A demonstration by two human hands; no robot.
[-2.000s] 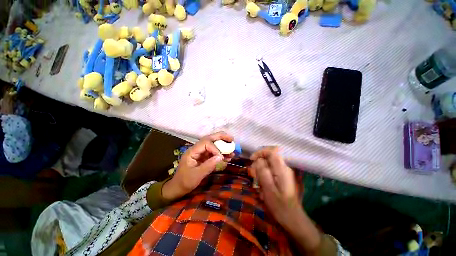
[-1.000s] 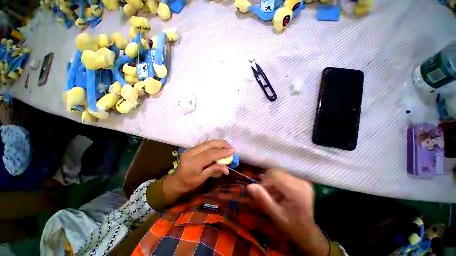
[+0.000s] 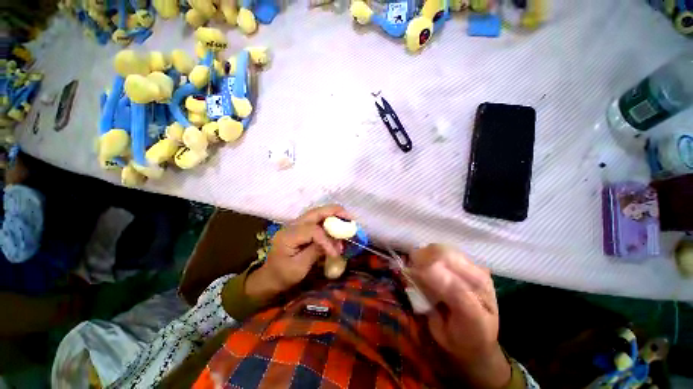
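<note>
My left hand (image 3: 299, 249) holds a plush toy piece (image 3: 340, 228) with a pale yellow padded end and a blue part, over my lap at the table edge. A second yellowish end shows below its fingers. My right hand (image 3: 454, 292) is blurred, to the right of the piece, with its fingertips together. A pale sewing thread (image 3: 370, 248) runs taut from the piece to the right fingers. A needle cannot be made out. Small thread snips (image 3: 393, 124) lie on the table with their blades apart.
A pile of blue-and-yellow toys (image 3: 139, 114) is at left, with more along the far side. A smartphone (image 3: 500, 161), a clear bottle (image 3: 650, 100) and a purple box (image 3: 630, 221) are at right. A cardboard box (image 3: 215, 251) stands below the table edge.
My right hand has moved right from the piece, with the thread stretched between. My left hand still holds the piece, whose yellow end now shows more fully. The view has shifted slightly.
</note>
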